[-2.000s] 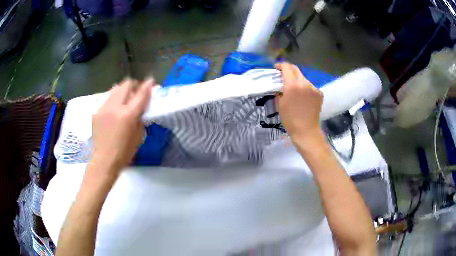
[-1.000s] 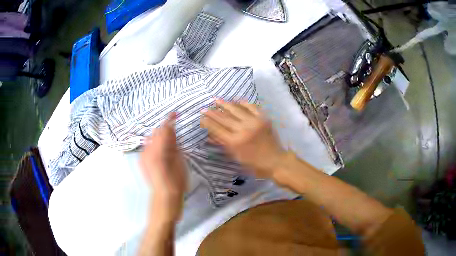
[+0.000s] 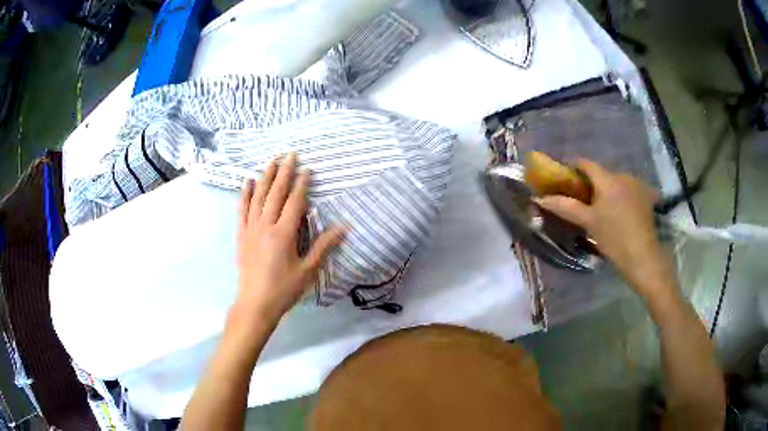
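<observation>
A striped garment (image 3: 337, 160) lies across the white padded board, its left part marked with several black bands. My left hand (image 3: 276, 240) rests palm down on the garment's near edge, fingers spread, holding nothing. My right hand (image 3: 610, 219) grips the tan wooden handle of the steam iron (image 3: 543, 223). The iron is over the left edge of the grey-brown rest pad (image 3: 589, 135), tilted, with its tip towards the garment. Black loops hang at the garment's near edge.
A silvery pointed plate (image 3: 505, 34) lies at the far edge, beside a dark round object (image 3: 473, 7). A blue support (image 3: 171, 46) stands at the far left. A brown ribbed bin (image 3: 29, 278) is at left. A whitish hose (image 3: 724, 231) runs right from the iron.
My right hand has left the garment and taken hold of the iron, which is now off its earlier place and nearer the garment. My left hand now lies still on the cloth.
</observation>
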